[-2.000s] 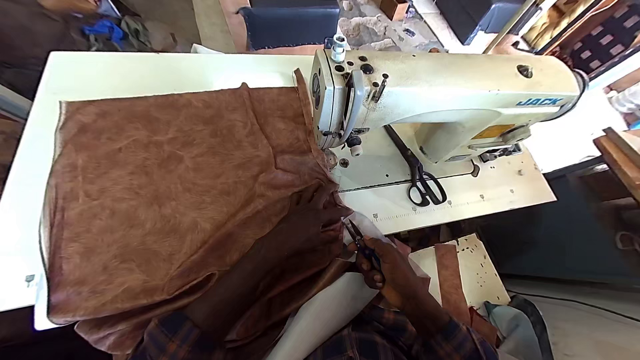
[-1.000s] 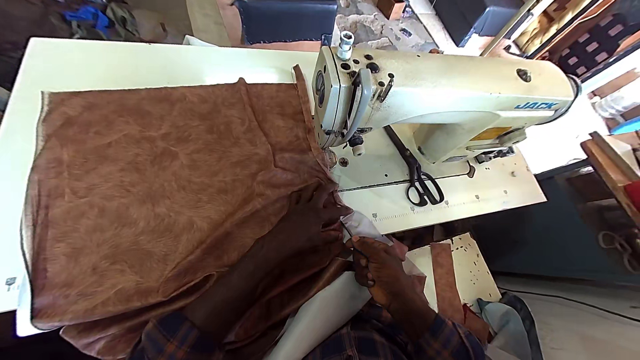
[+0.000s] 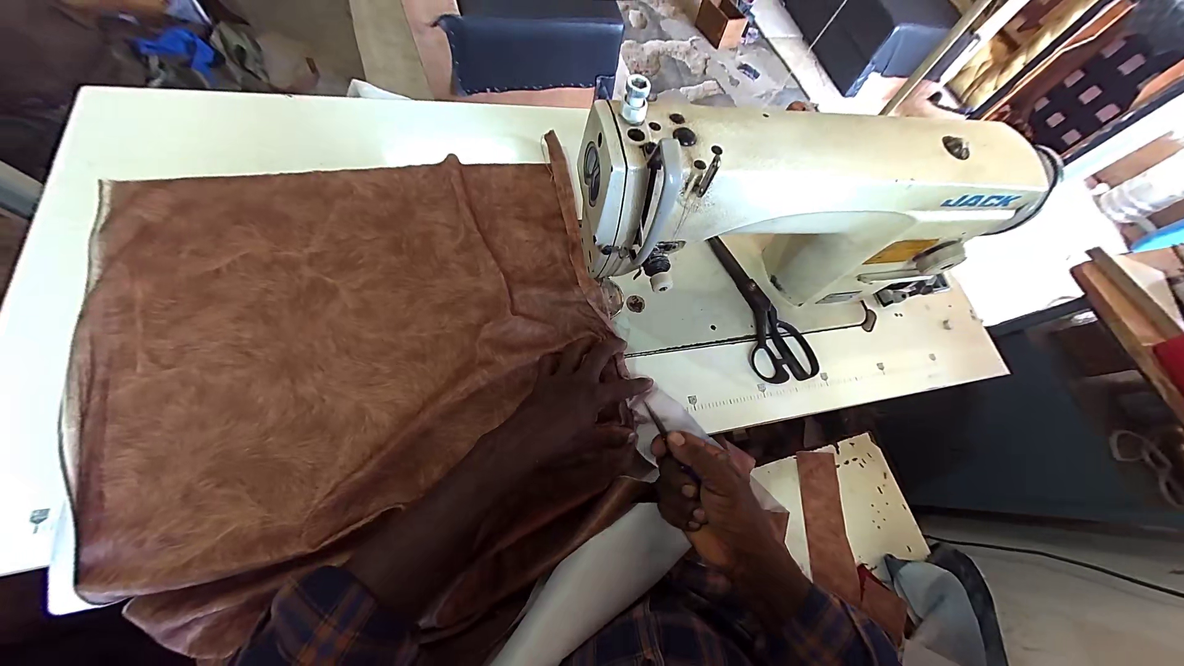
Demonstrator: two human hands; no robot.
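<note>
My left hand [image 3: 583, 398] lies on the brown leather-like fabric [image 3: 305, 351], its fingers pinching the gathered edge just in front of the sewing machine [image 3: 795, 176]. Close to its right, my right hand [image 3: 698, 486] is closed around a small pointed dark tool [image 3: 657, 421], which looks like small scissors or snips. The tool's tip points up at the fabric edge and its pale backing [image 3: 671, 412]. The fabric covers much of the white table and drapes over its front edge. Large black-handled scissors [image 3: 777, 342] lie on the machine bed under the arm.
A strip of brown fabric [image 3: 828, 527] lies on a lower pale board [image 3: 879, 490] at the right. Grey and dark cloth [image 3: 943, 592] hangs beside it. Behind the table stands a dark blue padded piece [image 3: 536, 55]. A black cable [image 3: 1064, 560] runs over the floor.
My right hand has turned over the small tool, so that less of its handle shows than two seconds ago. My left hand stays at the gathered edge.
</note>
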